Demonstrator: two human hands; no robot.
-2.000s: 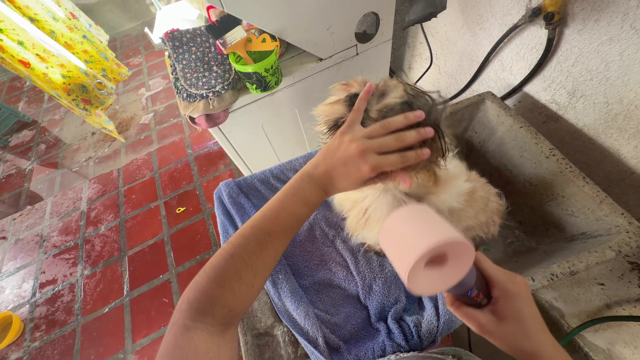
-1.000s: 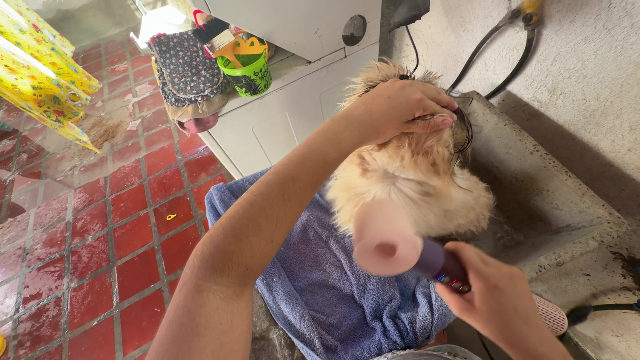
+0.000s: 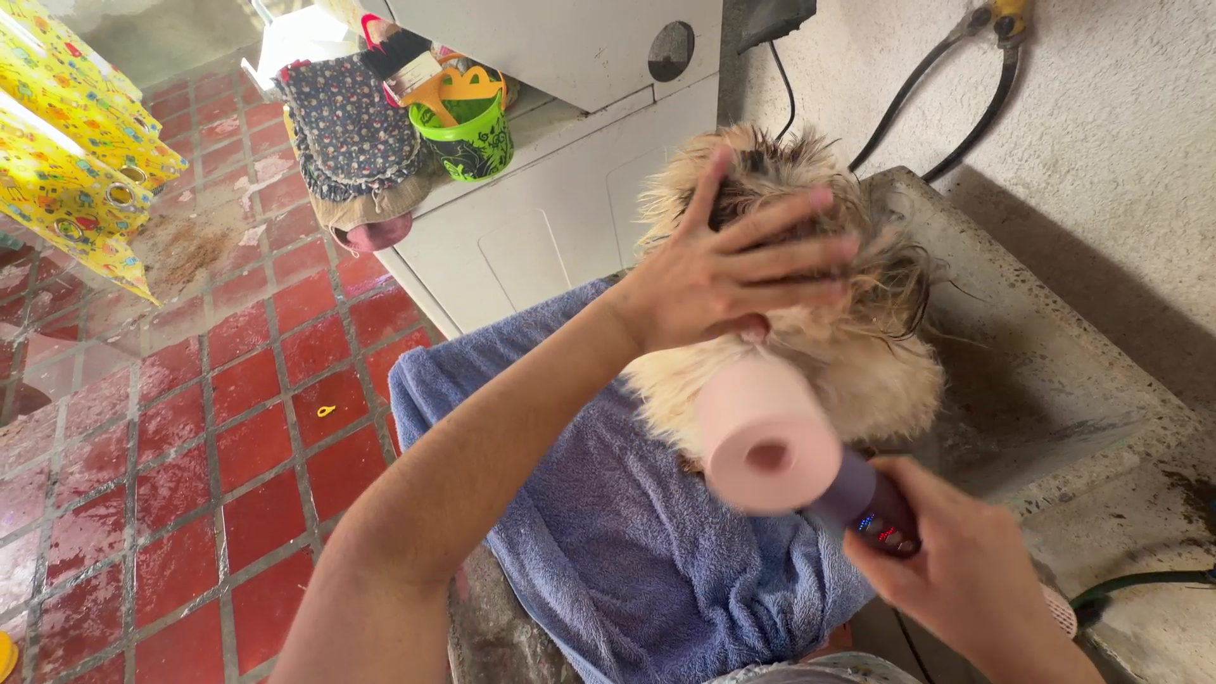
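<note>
A small long-haired dog (image 3: pixel 855 380) with cream and darker fur is on a blue towel (image 3: pixel 627 513) beside a concrete sink. My left hand (image 3: pixel 736 266) lies spread over the fur of its head and neck, fingers apart. In my right hand (image 3: pixel 950 560) is the dark handle of a hair dryer (image 3: pixel 774 437), whose pink barrel is close to the dog's chest fur. Small lights glow on the handle. The dog's face is mostly hidden by my left hand and by hair.
The concrete sink (image 3: pixel 1130 399) is at the right, under a wall with black hoses (image 3: pixel 988 114). Behind the towel stands a white appliance (image 3: pixel 560 209) with a green bucket (image 3: pixel 470 142) and a patterned cloth bag (image 3: pixel 351 133). A yellow curtain (image 3: pixel 66 142) hangs over red floor tiles (image 3: pixel 256 446).
Since one second ago, my left hand has gone from gripping the top of the head to lying spread across it. The dryer's barrel has moved up against the chest fur.
</note>
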